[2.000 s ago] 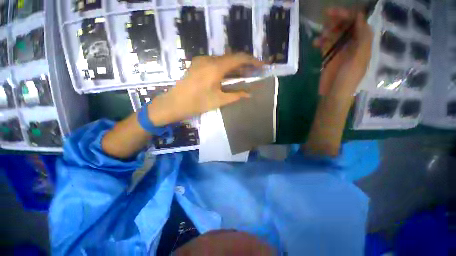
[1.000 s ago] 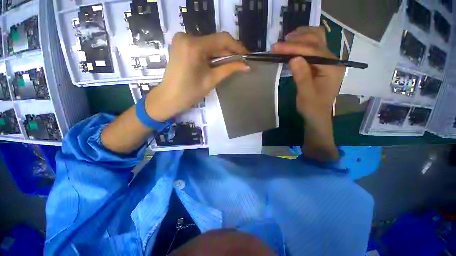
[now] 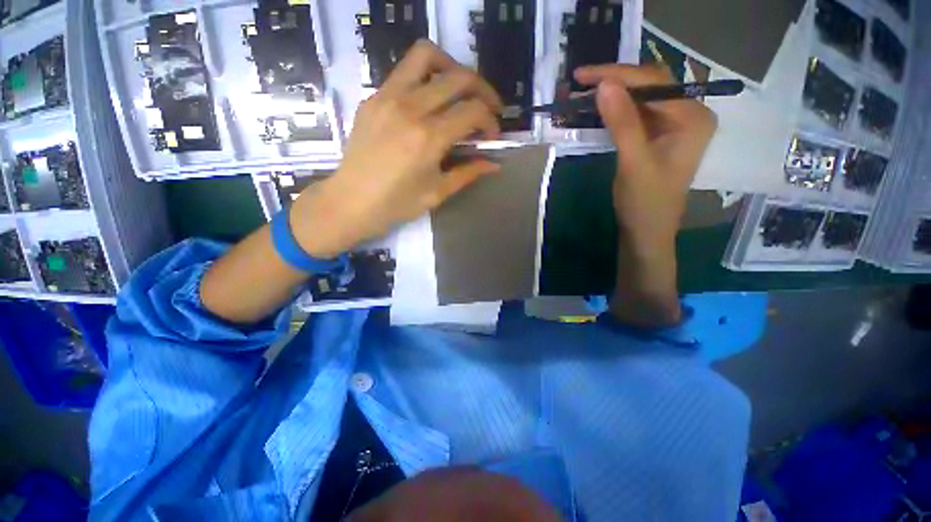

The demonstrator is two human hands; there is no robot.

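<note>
My left hand point(image 3: 403, 153), with a blue wrist band, holds the top of a grey-brown adhesive sheet point(image 3: 490, 229) between thumb and fingers. White backing paper point(image 3: 413, 275) shows beneath it. My right hand point(image 3: 653, 127) holds dark tweezers point(image 3: 674, 92) with the tips pointing left, over a black circuit board point(image 3: 502, 51) in the white blister tray point(image 3: 240, 168). The fingers of my left hand are beside that board's lower end. Whether the tips touch the board or carry a pad is too small to tell.
A tray stack point(image 3: 128, 204) with green-patched boards stands at left. A right-hand tray stack point(image 3: 745, 229) holds dark boards and one silvery board. Spare adhesive sheets point(image 3: 730, 36) lie at upper right. Part of another board point(image 3: 357, 277) shows below my left wrist. The mat point(image 3: 582, 219) is dark green.
The tweezers have moved from near my left fingertips to over the board in the tray. My left hand has shifted slightly, and the grey-brown sheet has moved left and hangs straighter.
</note>
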